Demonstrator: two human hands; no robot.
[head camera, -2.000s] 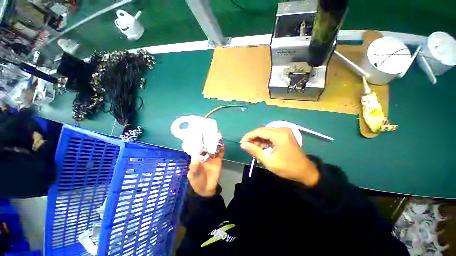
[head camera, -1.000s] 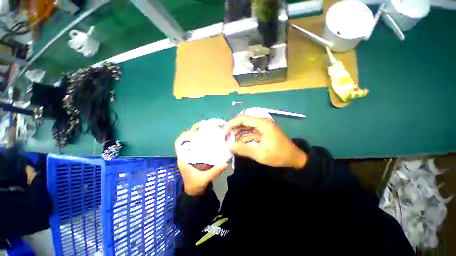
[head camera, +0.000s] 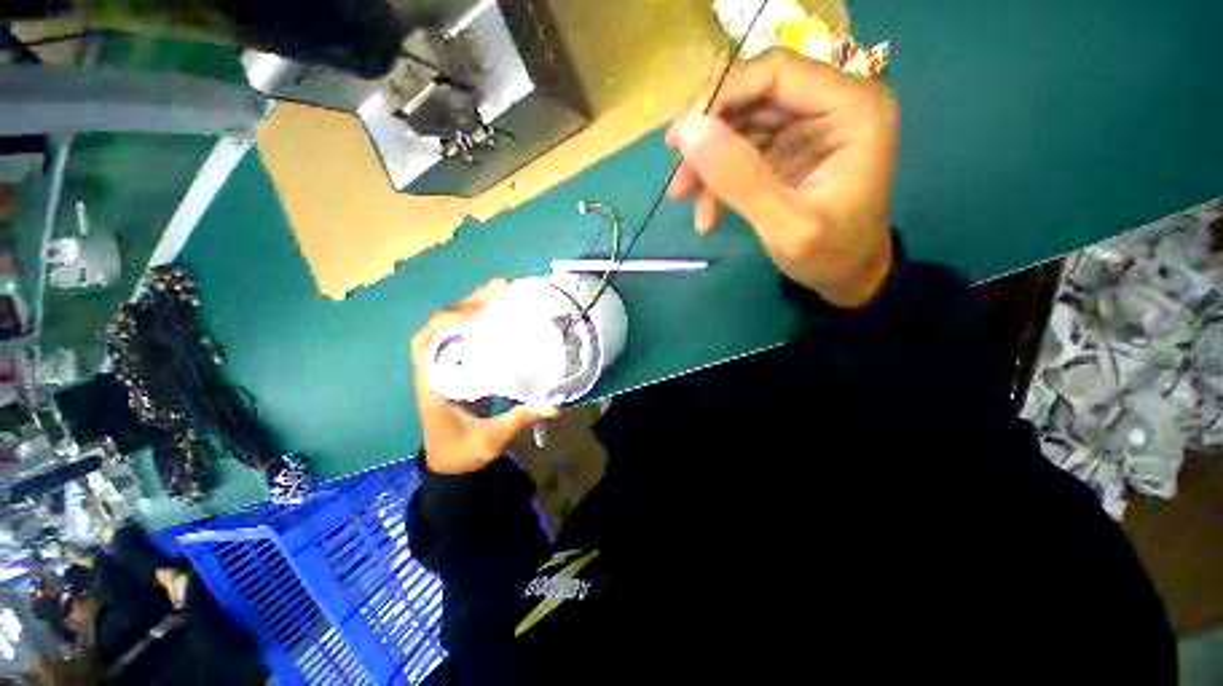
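Observation:
My left hand (head camera: 463, 422) holds a white face shell (head camera: 503, 351) at the bench's front edge. The shell is against a white round housing (head camera: 606, 322), which is partly hidden behind it. A thin white arm (head camera: 657, 265) sticks out to the right of the housing. My right hand (head camera: 791, 174) is raised to the upper right and pinches a thin dark lead wire (head camera: 657, 201) between thumb and finger. The wire runs down into the shell. A short lead with a small plug (head camera: 600, 212) curls up from the shell.
The screw feeder (head camera: 463, 107) stands on the cardboard mat (head camera: 315, 201), with the dark screwdriver above. The glue tube (head camera: 805, 30) lies behind my right hand. A wire bundle (head camera: 181, 369) lies at left, a blue crate (head camera: 322, 576) lower left, white shells (head camera: 1127, 362) at right. A person's hand shows lower left.
My right hand has moved from the shell up and right, drawing the dark wire out long. My left hand still holds the shell, now over the round housing. The view has turned and shifted.

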